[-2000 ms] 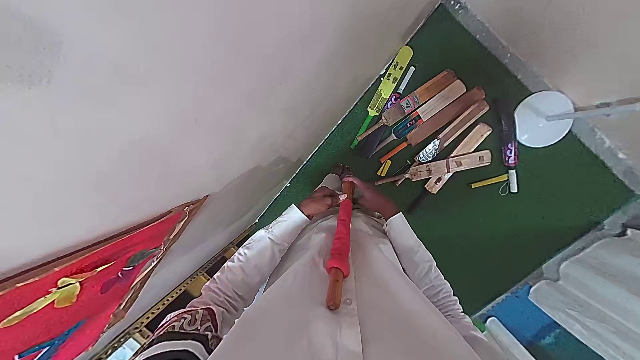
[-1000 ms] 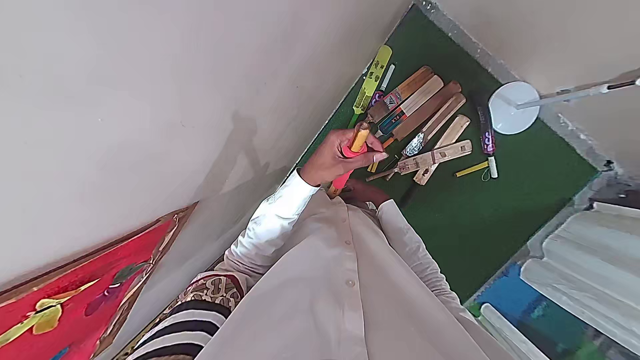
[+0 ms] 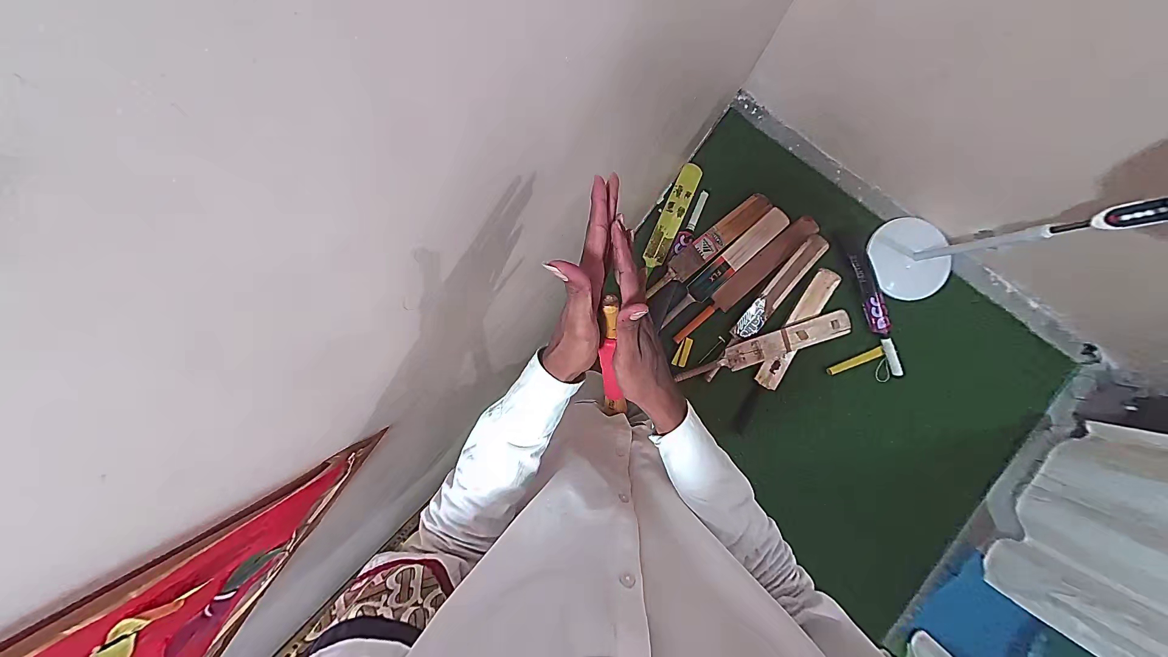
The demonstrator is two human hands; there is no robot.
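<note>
My left hand (image 3: pixel 579 292) and my right hand (image 3: pixel 641 342) press flat toward each other in front of my chest, fingers straight and pointing away from me. Between the two palms stands a wooden handle (image 3: pixel 610 365) with a red wrap around its middle and bare wood at its upper tip and lower end. The palms clamp it; no fingers curl around it. Beyond the hands, several wooden cricket bats (image 3: pixel 789 338) lie in a loose pile on green carpet (image 3: pixel 867 465), beside a yellow bat (image 3: pixel 673 214). Whatever lies behind the palms is hidden.
A wall rises close on the left, with a red painted picture (image 3: pixel 237 566) at lower left. To the right stands a lamp-like stand with a white round base (image 3: pixel 910 258), near a dark bat (image 3: pixel 871 297). White corrugated material (image 3: pixel 1095 520) is at lower right.
Two seconds ago the red-wrapped handle pointed toward me in both hands; one second ago one hand gripped it near its top. Now both hands are flat, with it between the palms.
</note>
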